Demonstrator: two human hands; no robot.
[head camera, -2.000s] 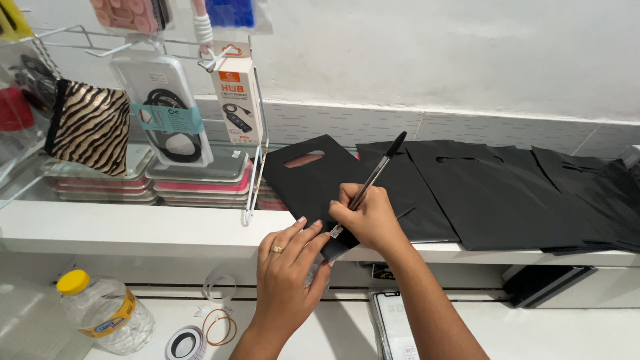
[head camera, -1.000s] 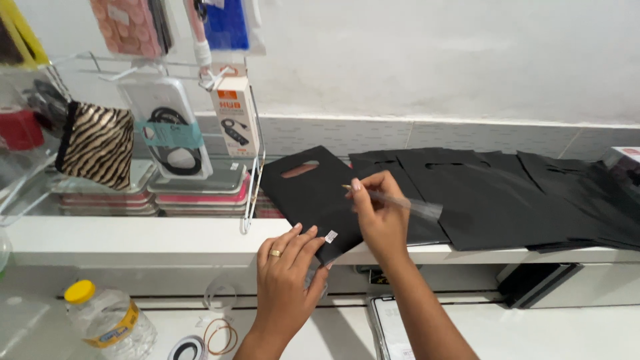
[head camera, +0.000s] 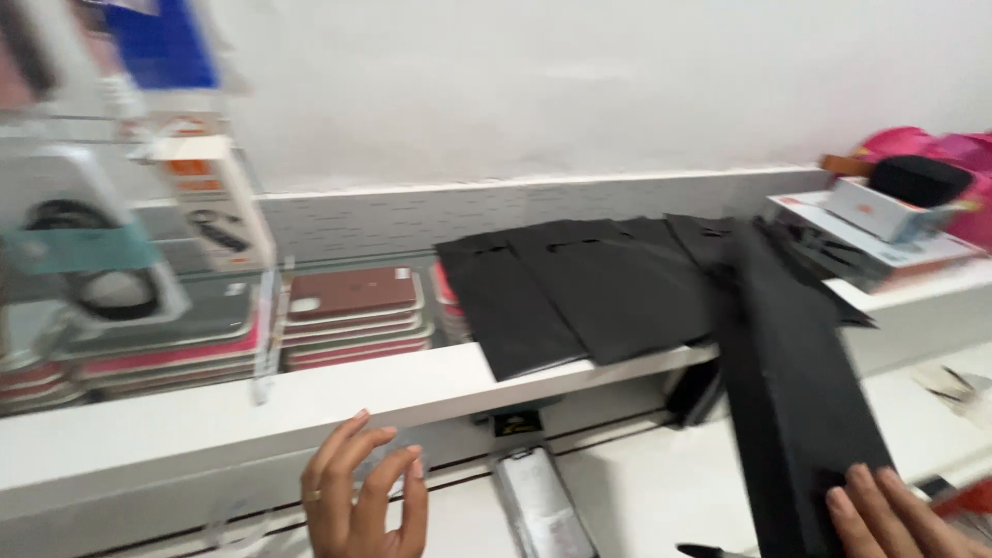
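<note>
At the lower middle left, my left hand (head camera: 364, 492) is raised in front of the shelf edge with its fingers apart and nothing in them. My right hand (head camera: 891, 511), at the lower right and partly out of view, has its fingers on a black plastic bag (head camera: 806, 403), which stretches up over the shelf edge, blurred; its thumb is hidden. More black bags (head camera: 620, 287) lie overlapping on the white shelf (head camera: 418, 395). Beside the right hand's bag, at the bottom edge, the dark tip of a pen (head camera: 697, 550) shows.
Stacked phone cases (head camera: 353, 310) stand on the shelf left of the bags. Packaged cables and a boxed hub (head camera: 217, 201) hang from a wire rack. Boxes (head camera: 883, 225) with a black case are at the right end. A packaged item (head camera: 542, 504) lies on the lower counter.
The right hand has moved right and is at a black bag; earlier it held a pen. The left hand has come off the bag it was pressing. The view has swung right.
</note>
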